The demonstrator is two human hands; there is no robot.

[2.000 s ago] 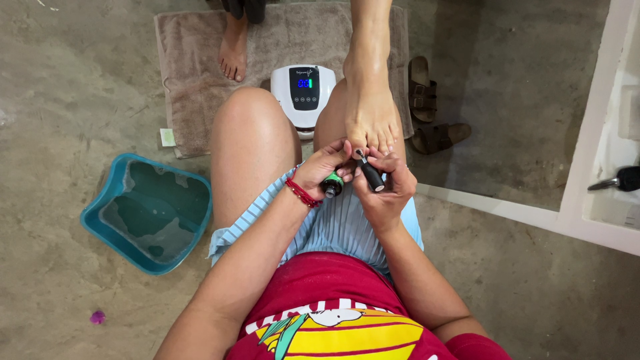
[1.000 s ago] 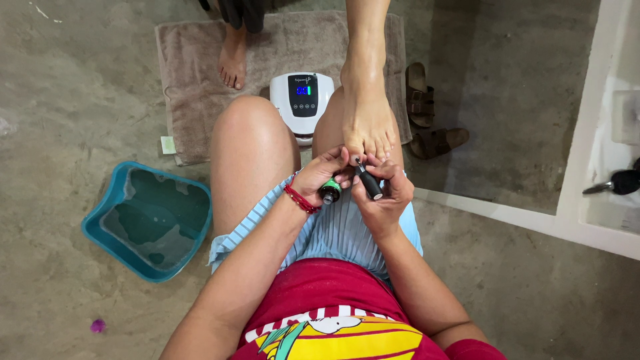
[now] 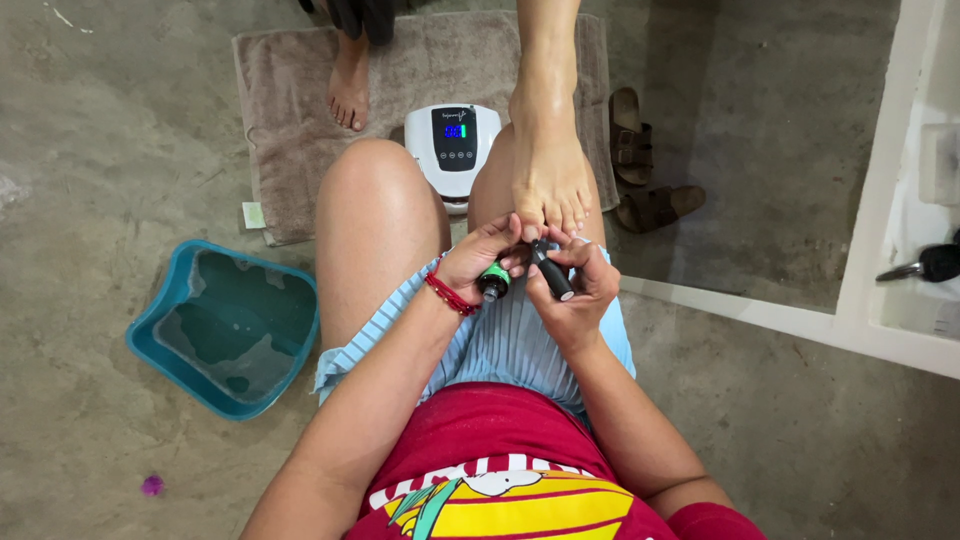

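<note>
My left hand (image 3: 480, 259) is closed around a small dark polish bottle with a green band (image 3: 494, 280), its neck tilted toward me; the thumb and index finger touch the big toe. Between the fingers of my right hand (image 3: 576, 277) is a black-handled nail polish brush (image 3: 555, 280), its tip by the big toenail. The other person's bare foot (image 3: 553, 176) rests over my thigh, toes toward me. Beyond my knees, a white nail lamp (image 3: 453, 154) with a lit display stands on a brown towel (image 3: 281, 135).
A teal basin (image 3: 225, 330) of cloudy water stands on the floor at left. The person's other foot (image 3: 349, 86) is on the towel. Brown sandals (image 3: 631, 146) lie right of it. At the right edge is a white frame or shelf (image 3: 855, 300) with a key (image 3: 900, 271).
</note>
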